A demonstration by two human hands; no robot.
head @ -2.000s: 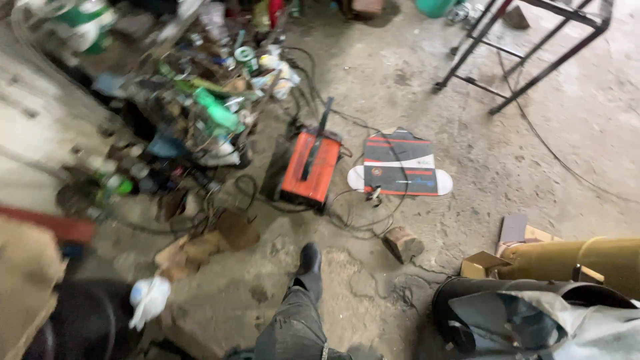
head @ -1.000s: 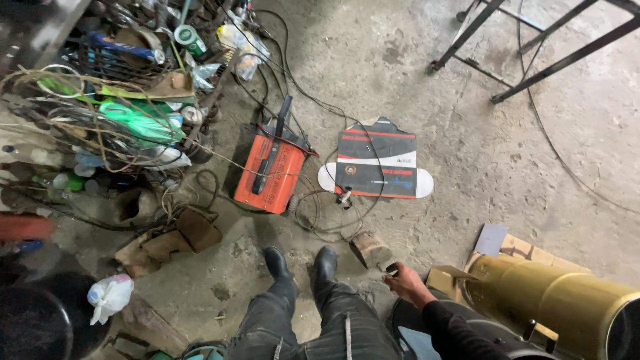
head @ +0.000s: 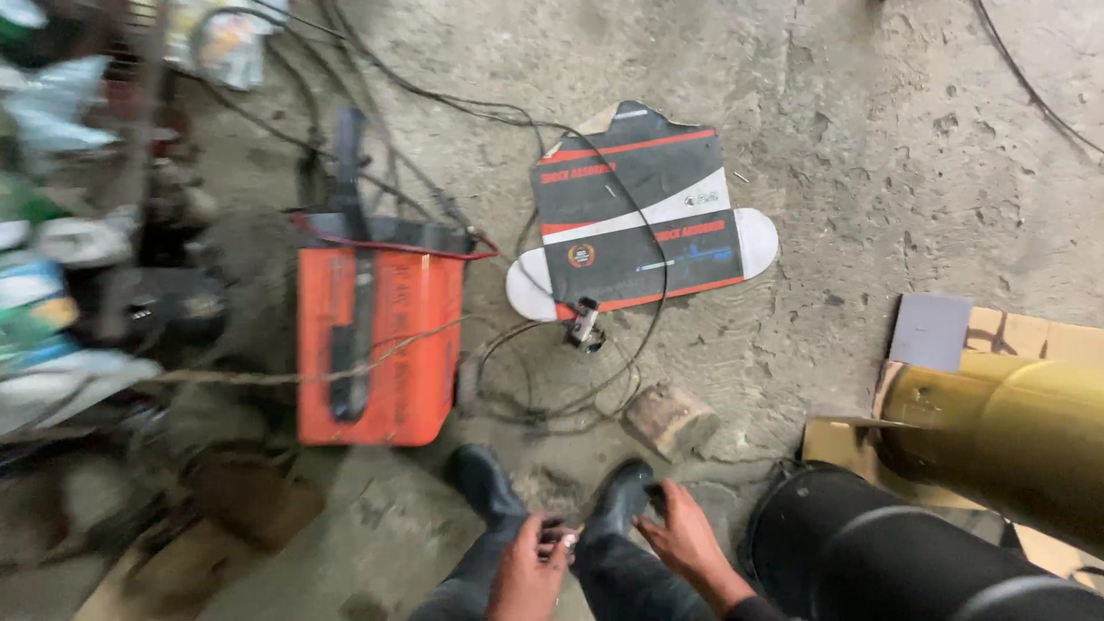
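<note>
My left hand [head: 533,565] is at the bottom centre above my legs, its fingers curled around or near a small pale thing too small to name. To its right, my right hand [head: 681,530] hangs over the boot [head: 623,492], thumb and fingers apart, with a small dark spot at a fingertip that I cannot make out. Beyond the boots stands an orange welding machine [head: 414,345] with a black strap handle. Right of the machine, a flattened printed cardboard box [head: 634,207] lies on the floor, a metal clamp [head: 586,326] on a cable at its lower edge.
Cables [head: 517,414] loop over the concrete floor beside a wooden block [head: 671,421]. A black drum [head: 880,535] and a gold-coloured cylinder [head: 1009,431] lie at the lower right, near cardboard pieces [head: 1035,332]. Mixed scrap and plastic bags [head: 52,293] crowd the left side.
My right hand has moved left from beside the black drum to in front of my legs. My left hand has come into view. The view is closer to the floor around the orange machine.
</note>
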